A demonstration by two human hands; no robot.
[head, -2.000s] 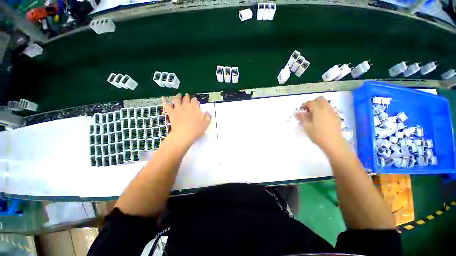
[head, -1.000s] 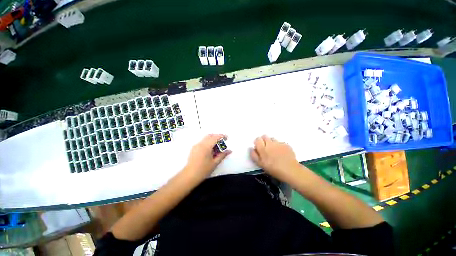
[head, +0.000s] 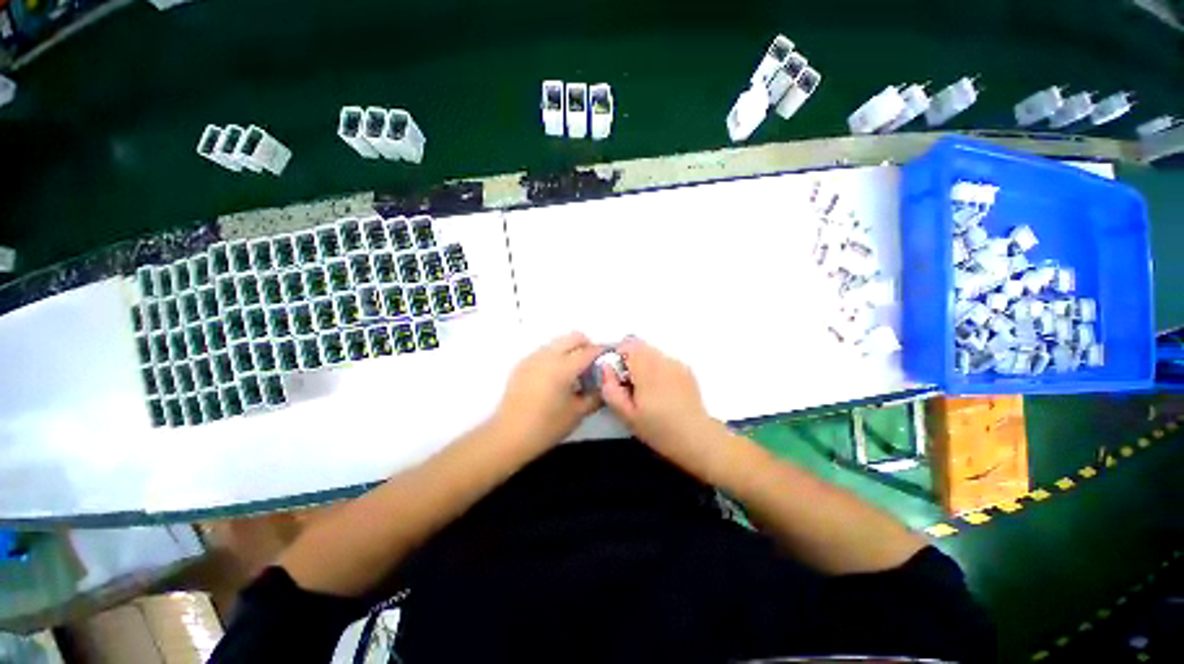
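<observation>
My left hand (head: 552, 389) holds a small white charger housing (head: 608, 368) close to my body, above the near edge of the white work sheet (head: 675, 272). My right hand (head: 660, 389) meets it from the right, with its fingers on the housing's end. Whether a small insert is between the right fingers is hidden. Rows of charger housings (head: 279, 318) stand at the left with dark open ends up. Small white inserts (head: 851, 266) lie loose at the right, beside the blue parts bin.
The blue parts bin (head: 1130, 311) holds many small white parts. Beyond the sheet runs the green conveyor belt (head: 481, 65) with grouped units (head: 577, 110) and single units (head: 954, 101). An orange-yellow box (head: 983, 454) stands below the bin.
My left hand took a housing from the rows and brought it near my body. My right hand left the loose inserts, came to the middle and now touches the housing. The view has shifted.
</observation>
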